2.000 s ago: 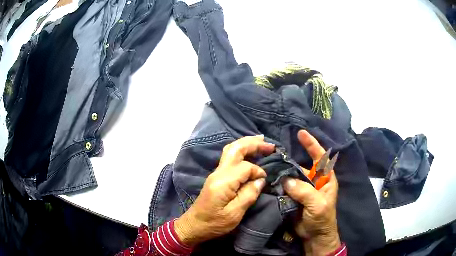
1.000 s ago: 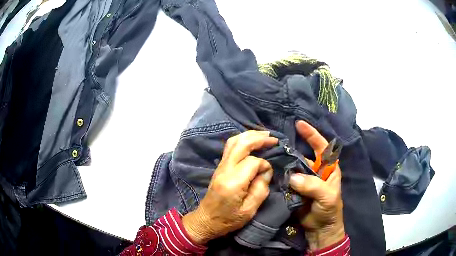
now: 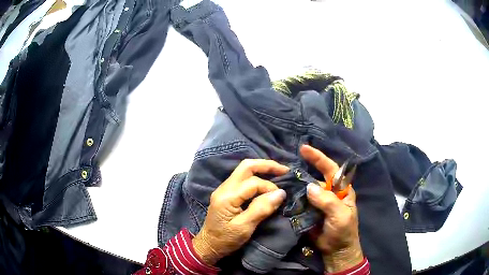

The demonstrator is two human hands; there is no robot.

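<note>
A dark denim jacket (image 3: pixel 230 86) lies bunched on the white table. Yellow embroidery threads (image 3: pixel 343 105) show at its back. My left hand (image 3: pixel 241 209) pinches the jacket's button placket (image 3: pixel 297 207) between thumb and fingers. My right hand (image 3: pixel 335 220) holds the other side of the placket with its thumb, its index finger extended. Thread snips (image 3: pixel 341 181) with orange handles rest in my right hand, blades pointing up and away from the cloth. Gold-coloured buttons show on the placket. Any thread end at my fingertips is too small to tell.
A second jacket (image 3: pixel 80 118) lies open at the left, its black lining and grey facing showing. The jacket's cuff (image 3: pixel 431 196) lies at the right near the table's front edge. The white table (image 3: pixel 155 134) has a curved edge. Dark garments (image 3: pixel 80 255) are below it.
The placket and both hands have shifted slightly left and down from a second ago. The snips have turned a little in my right hand. Both hands keep their hold on the cloth.
</note>
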